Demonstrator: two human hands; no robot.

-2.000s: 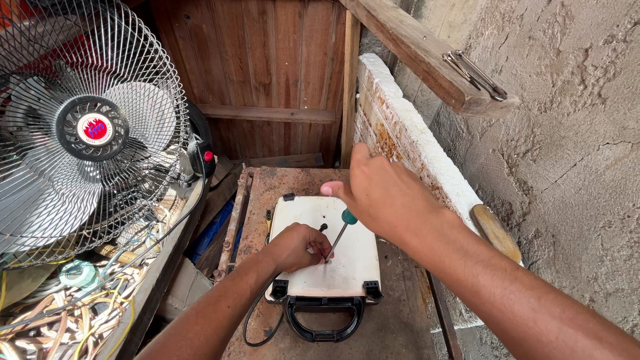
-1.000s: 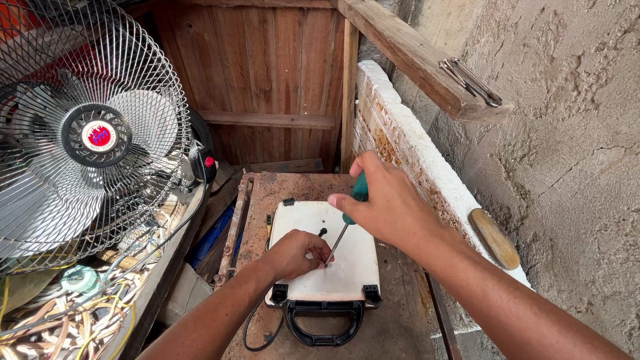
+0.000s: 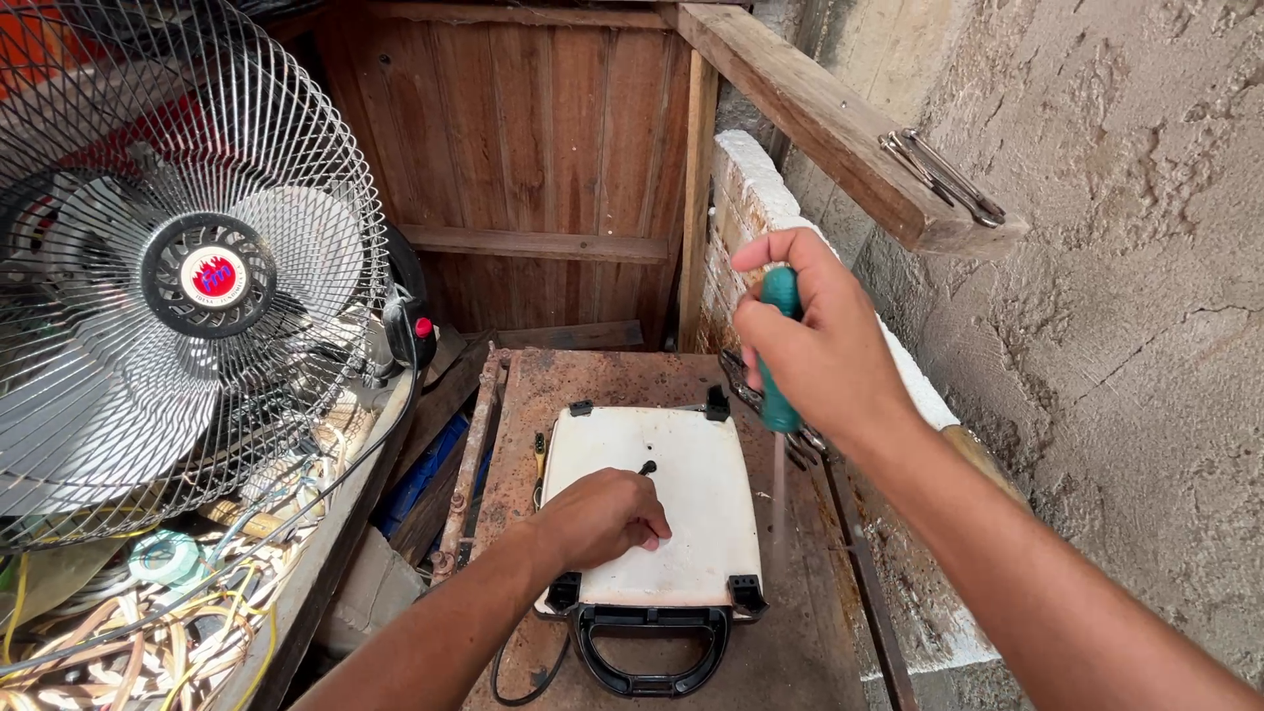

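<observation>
A white appliance casing (image 3: 691, 504) with black corner feet and a black plastic handle (image 3: 652, 681) lies flat on a rusty metal-topped table (image 3: 592, 380). My left hand (image 3: 607, 518) rests on the casing with its fingertips pinched at the surface; whether they hold something small is hidden. Above and to the right of the casing, my right hand (image 3: 825, 341) grips the green handle of a screwdriver (image 3: 780, 351). The blurred shaft points down, beside the casing's right edge and off its surface. A small black part (image 3: 648, 467) sits just beyond my left hand.
A wire-caged fan (image 3: 212, 276) stands at the left above a heap of cables (image 3: 148, 632). Metal tools (image 3: 943, 178) lie on a wooden beam (image 3: 829, 118) at upper right. A white foam slab (image 3: 755, 168) leans along the rough wall. Pliers-like tools lie partly hidden behind my right hand.
My right hand has lifted the screwdriver off the casing and moved it to the right. My left hand has stayed at about the same place on the casing.
</observation>
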